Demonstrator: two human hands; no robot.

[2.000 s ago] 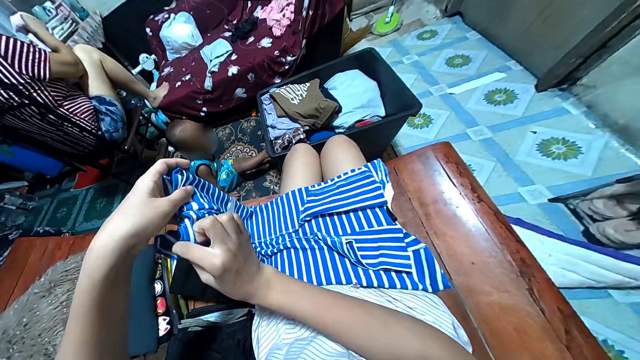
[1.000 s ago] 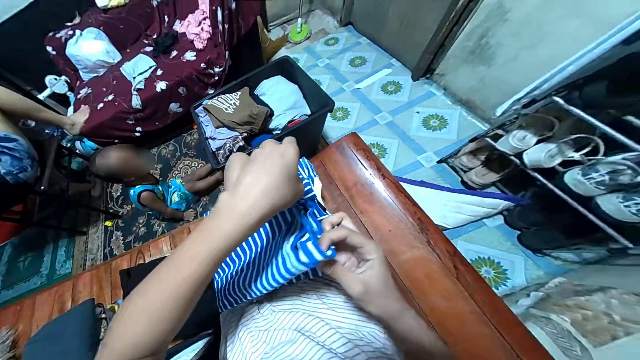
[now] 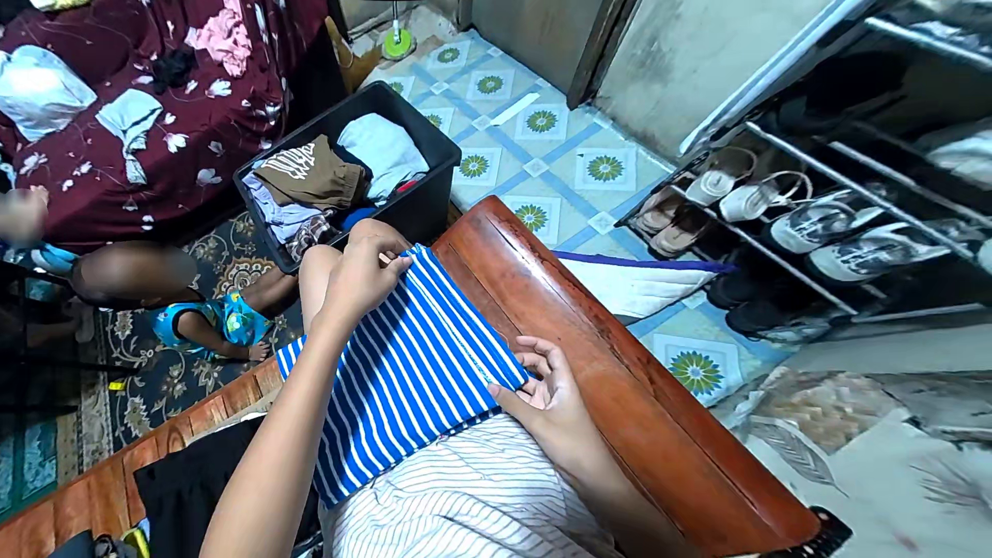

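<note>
A blue and white striped garment [image 3: 411, 364] lies spread over my lap, its upper edge stretched between my two hands. My left hand [image 3: 360, 275] pinches its far corner above my knee. At the near right corner, my right hand [image 3: 546, 387] holds the edge between thumb and fingers, palm partly turned up. The garment's left part is hidden under my left forearm. Beyond my knees stands a black plastic bin [image 3: 453, 163] with clothes in it, among them a brown garment with white print [image 3: 310, 174] and a pale folded cloth [image 3: 382, 155].
A child [image 3: 205, 318] sits on the patterned rug [image 3: 132, 387] at the left. A wooden armrest [image 3: 620, 387] runs along my right side. Shoes stand on a metal rack [image 3: 806, 163] at the right. Dark clothes [image 3: 194, 473] lie on the wooden seat. A maroon-covered sofa [image 3: 201, 139] holds more cloths.
The striped garment was bunched in my hands and now lies flat and stretched. My left hand has lowered toward my knee. The view has swung right since the first frame, showing the shoe rack.
</note>
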